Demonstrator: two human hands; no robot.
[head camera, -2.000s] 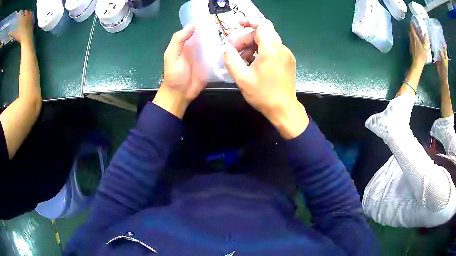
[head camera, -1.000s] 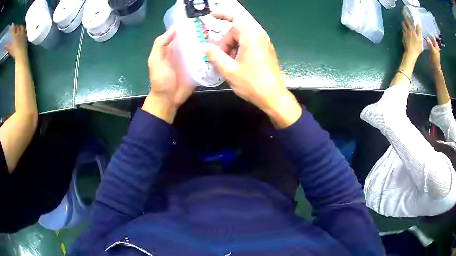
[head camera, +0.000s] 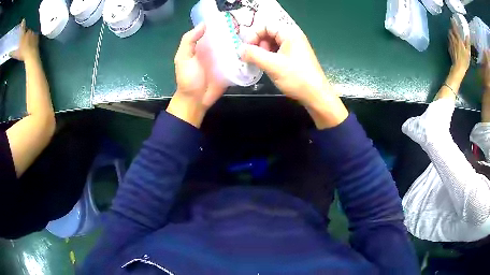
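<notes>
A translucent white housing (head camera: 217, 56) is held over the near edge of the dark green bench, its open side showing. My left hand (head camera: 196, 70) grips its left side. A black fan (head camera: 230, 4) sits at its far end, cut off by the top edge. A teal-green circuit strip (head camera: 232, 31) lies lengthwise inside. Thin lead wires (head camera: 250, 19) show beside it. My right hand (head camera: 290, 62) has thumb and fingertips at the strip's near end, inside the housing. Whether the fingertips pinch the strip or a wire is hard to tell.
White oval units (head camera: 123, 19) stand at the far left of the bench (head camera: 145, 64). More translucent housings (head camera: 406, 24) lie at the right. A neighbour's hand (head camera: 27, 43) holds a part at the left edge. Another person's hand (head camera: 458, 52) handles white parts at the right.
The teal-green strip, blurred or hidden two seconds ago, now shows inside the housing. The camera view has shifted slightly. Both hands stay on the work, with my right fingers still at the open side.
</notes>
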